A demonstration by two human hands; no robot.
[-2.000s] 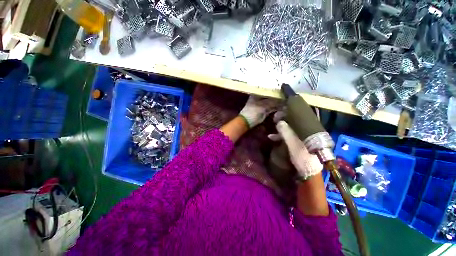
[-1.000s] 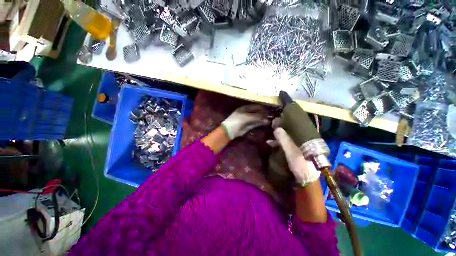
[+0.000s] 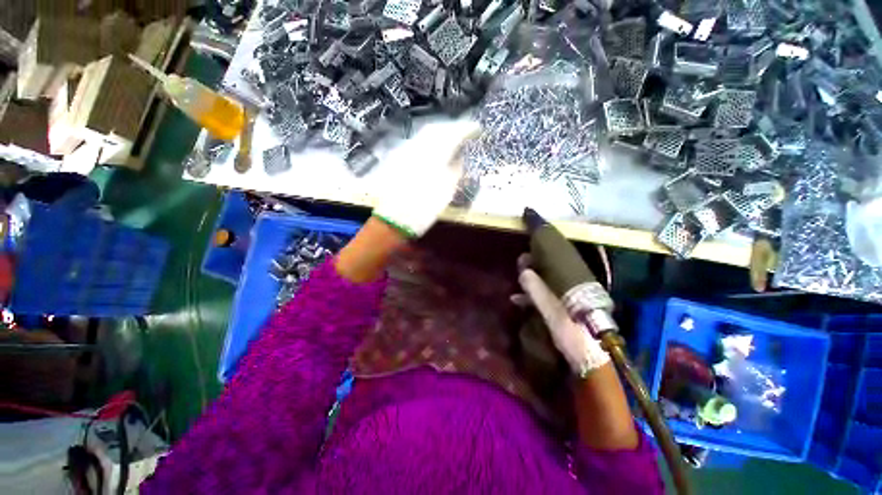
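My left hand (image 3: pixel 421 179), in a white glove, is blurred over the table between the metal housings (image 3: pixel 426 68) and the pile of thin silver pins (image 3: pixel 532 131). Its fingertips are near the pile's left side; I cannot tell if it holds anything. My right hand (image 3: pixel 561 324), also gloved, is closed around the dark olive air tool (image 3: pixel 559 259) over my lap. The tool's black nose points up to the table's front edge, and a brown hose runs from its rear.
The table has a pale wooden edge (image 3: pixel 619 237). A blue parts crate (image 3: pixel 253 280) stands at left, another blue crate (image 3: pixel 812 387) at right. An oil bottle (image 3: pixel 208 108) lies at the table's left corner. A clear bag of fasteners (image 3: pixel 822 227) is at right.
My left hand has moved from beside the tool over the lap up and left onto the table. My right hand still holds the tool. The camera view has shifted.
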